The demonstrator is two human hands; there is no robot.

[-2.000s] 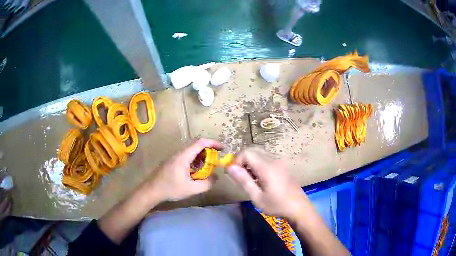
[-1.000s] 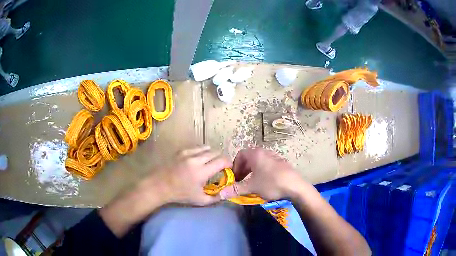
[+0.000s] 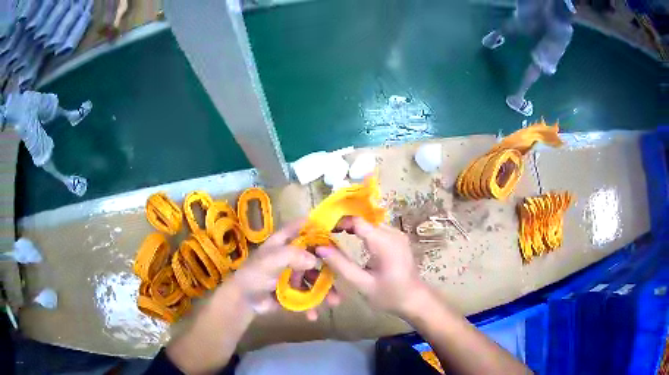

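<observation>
An orange ring with a loose fanned tail (image 3: 305, 294) is held up over the near edge of the bench. The ring hangs below and the tail spreads up and to the right. My left hand (image 3: 273, 267) grips the ring from the left, its fingers partly behind and through the opening. My right hand (image 3: 381, 265) holds it from the right, where the tail meets the ring, with the thumb on its front. Several orange oval rings (image 3: 254, 215) lie heaped on the bench at left.
An orange coil with a tail (image 3: 506, 174) and fanned orange strips (image 3: 543, 225) lie at right. White rounded pieces (image 3: 428, 157) line the far edge by a grey post (image 3: 227, 80). Pale sticks (image 3: 447, 228) and crumbs lie mid-bench. Blue crates (image 3: 620, 322) stand at lower right. People walk beyond.
The ring in my hands has opened larger, and its orange tail now sticks up and right. Both hands have risen slightly. The camera view has shifted, showing more floor and people.
</observation>
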